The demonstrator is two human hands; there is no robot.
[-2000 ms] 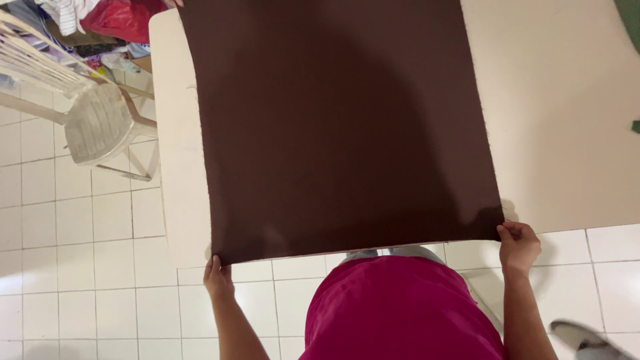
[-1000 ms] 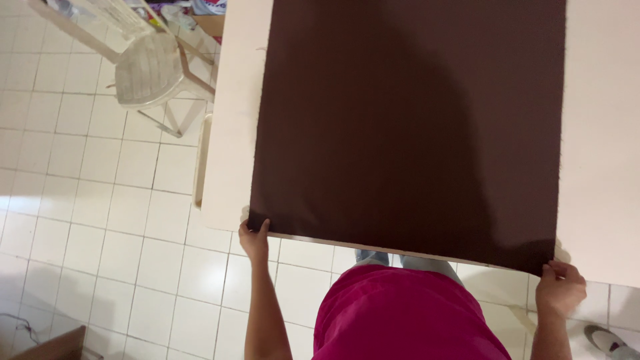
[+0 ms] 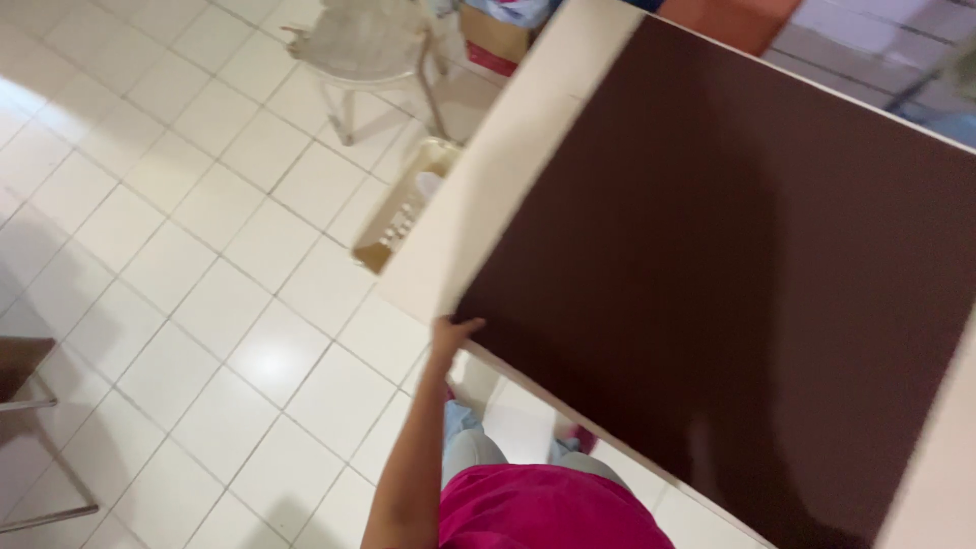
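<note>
A large dark brown sheet of material, fabric-like, lies flat over a pale table. Its near edge runs along the table's near edge. At the sheet's near left corner, my left hand grips the edge, with the thumb on top and the other fingers mostly hidden. My right hand is outside the view, and so is the sheet's near right corner.
Left of the table stand a pale plastic chair and a cream plastic basket with small items inside. A cardboard box is behind them. Part of another chair shows at the far left on the tiled floor.
The view has swung strongly to the left and turned. My left hand stays at the sheet's near left corner. My right hand, earlier holding the near right corner, has left the view.
</note>
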